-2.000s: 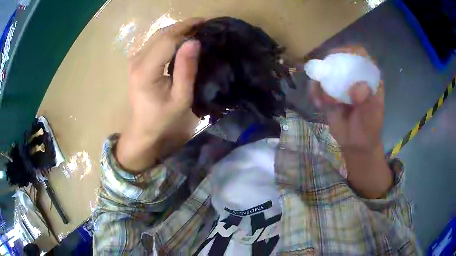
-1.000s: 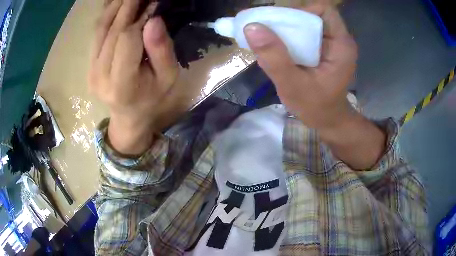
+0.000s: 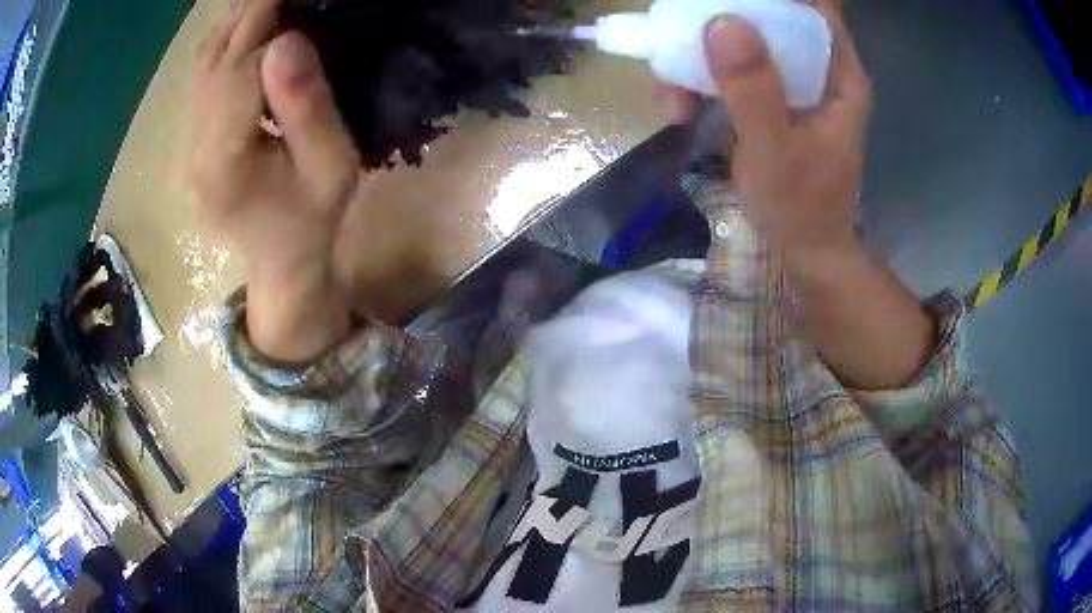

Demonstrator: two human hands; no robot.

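My left hand [image 3: 281, 168] holds a black shaggy figure [image 3: 419, 72] by its left side, over the bench at the top of the view. The figure's ragged edge spreads to the right and its top is cut off by the frame. My right hand [image 3: 796, 144] is shut on a white glue bottle [image 3: 772, 42], held on its side. The bottle's thin nozzle points left, at the right part of the black figure. I cannot tell whether the tip touches it or whether glue comes out.
Black clumps with tan pieces [image 3: 90, 329] lie at the left end of the glossy tan bench [image 3: 168, 198], by a dark stick [image 3: 150, 443]. A green strip [image 3: 90, 120] runs along the far left. Yellow-black tape [image 3: 1036, 252] marks the floor at right.
Since two seconds ago the bottle has turned from pointing up-left to lying level, its nozzle now at the figure. Over the last second, my right hand and bottle have moved slightly right.
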